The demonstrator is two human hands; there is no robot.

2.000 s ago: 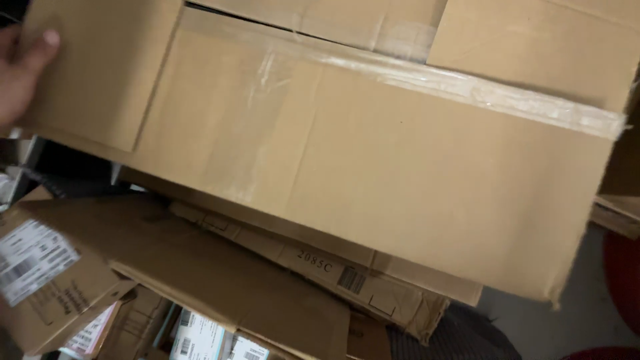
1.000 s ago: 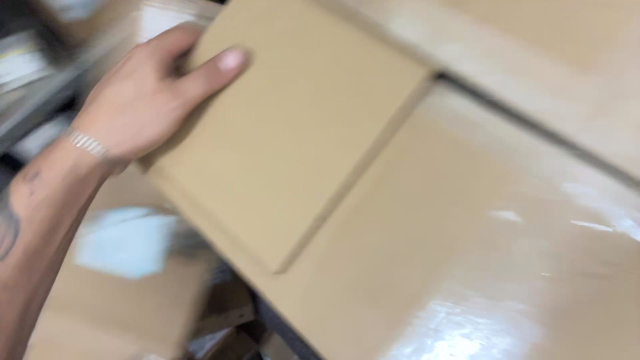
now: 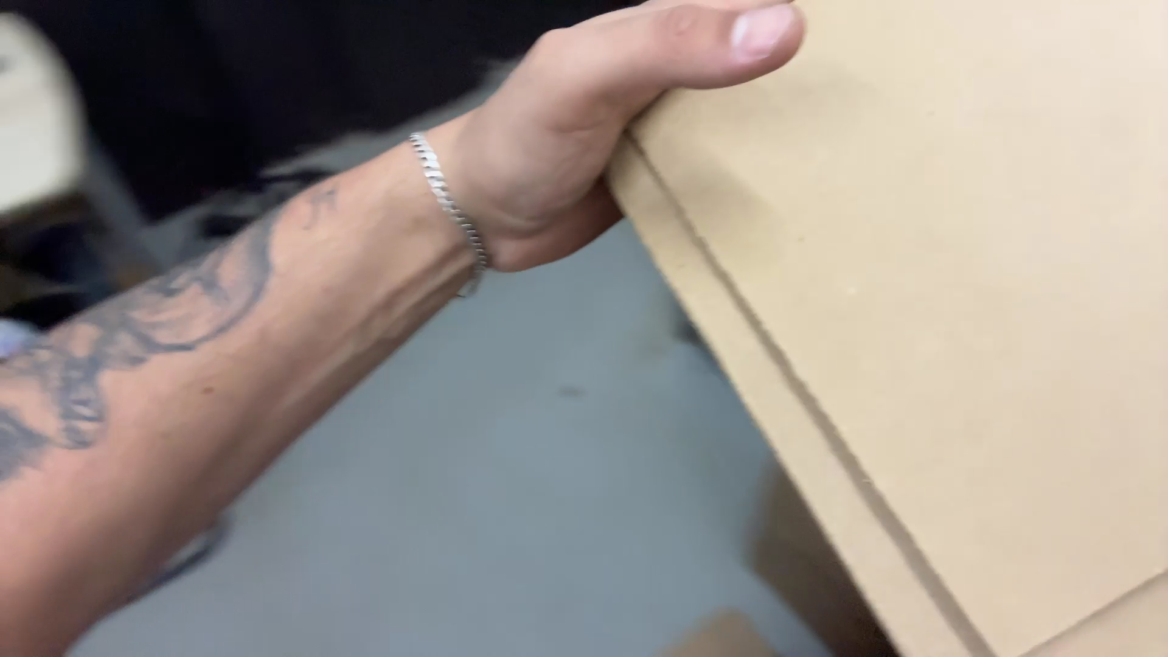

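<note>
My left hand (image 3: 584, 128), with a chain bracelet at the wrist, grips the edge of a large flat piece of brown cardboard (image 3: 940, 274) at the upper middle of the head view. The thumb lies on top of the cardboard; the fingers are hidden beneath it. A second cardboard layer (image 3: 757, 383) shows as a strip along the left edge, under the top layer. The cardboard runs out of view at the top, right and bottom. My right hand is not in view.
Grey floor (image 3: 511, 456) lies below my forearm. Blurred brown cardboard (image 3: 721, 636) shows at the bottom edge. A pale rounded object (image 3: 36, 109) stands at the upper left, beside a dark area at the top.
The view has moved strongly: the boxes with labels are out of sight and grey floor shows instead. My left hand still holds the cardboard, which has moved along with it.
</note>
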